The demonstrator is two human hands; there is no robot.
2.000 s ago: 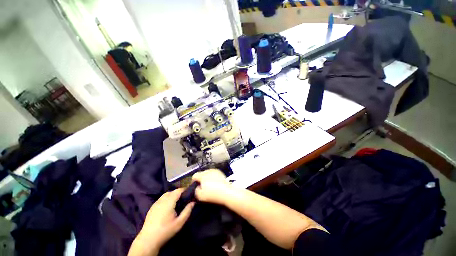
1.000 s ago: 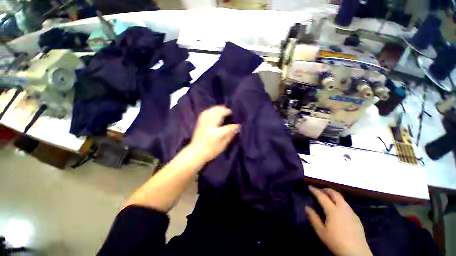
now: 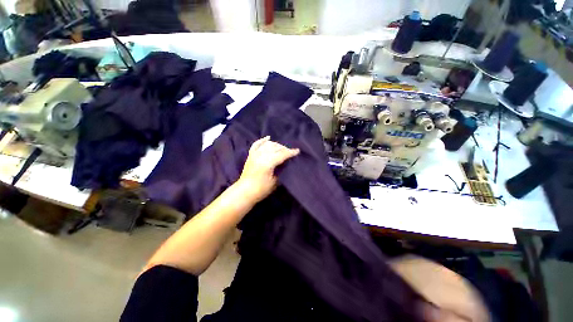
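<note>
A dark purple garment piece [image 3: 320, 195] lies over the table front and hangs toward my lap, left of the overlock machine [image 3: 392, 126]. My left hand [image 3: 267, 165] pinches the cloth near its upper part, with thumb and fingers close together. My right hand [image 3: 443, 292] is blurred at the lower right, at the lower end of the cloth, which is stretched toward it. Its fingers are not clear. No cloth shows under the presser foot area at the machine's left front.
A dark garment pile [image 3: 135, 116] covers the left of the table beside another sewing machine [image 3: 53, 116]. Thread cones [image 3: 407, 33] stand behind the overlock machine. A yellowish slotted tray [image 3: 482, 191] and a lying dark cone [image 3: 529, 180] are on the right.
The view has swung left from the machine. My hands were together in front of it; now they are apart on the garment piece. My right hand has moved down and right, stretching the cloth.
</note>
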